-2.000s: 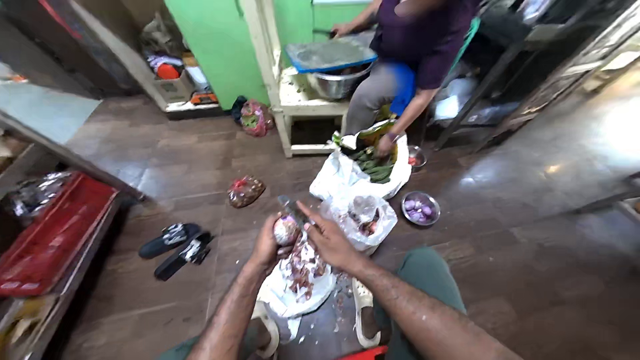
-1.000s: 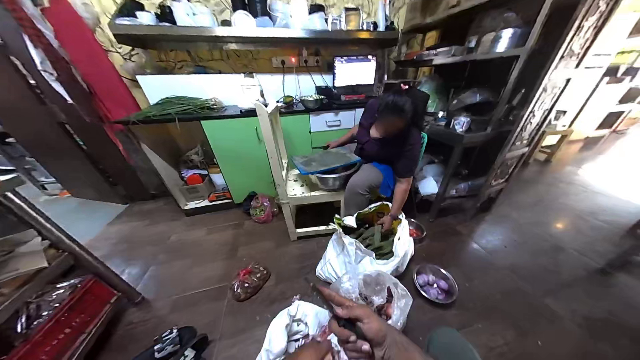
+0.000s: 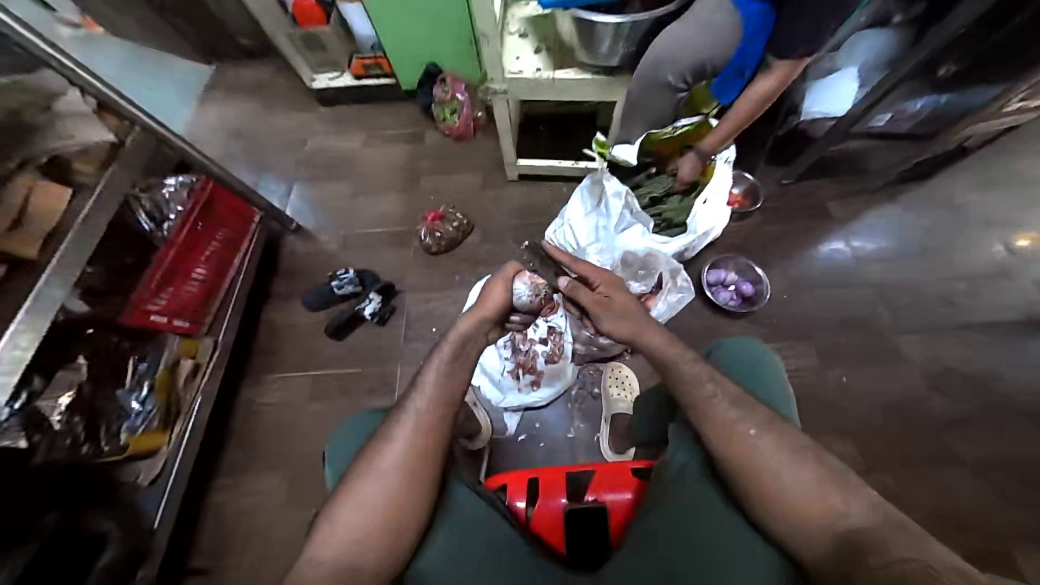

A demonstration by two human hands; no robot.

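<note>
My left hand (image 3: 502,305) is closed around a whitish, brown-streaked bulb (image 3: 532,292), which looks like garlic or an onion. Gripped in my right hand (image 3: 601,296) is a knife (image 3: 543,262), its dark blade beside the bulb. Below both hands a white plastic bag (image 3: 520,390) lies spread on the floor with reddish-brown peelings (image 3: 532,357) on it. A clear plastic bag (image 3: 673,291) with reddish contents sits just right of my right hand. Further right, a steel bowl (image 3: 735,283) holds several peeled purple onions or shallots (image 3: 730,288).
A co-worker's hand (image 3: 691,169) reaches into a white sack (image 3: 593,215) of green pods or leaves. A tied bag (image 3: 444,230), black sandals (image 3: 349,299) and a red plastic stool (image 3: 569,504) stand about me. Shelving (image 3: 187,455) runs along the left; a cream wooden stand (image 3: 556,85) is ahead.
The view tilted up, then back down. My hands keep hold of the bulb and knife; the co-worker's hand stays at the sack.
</note>
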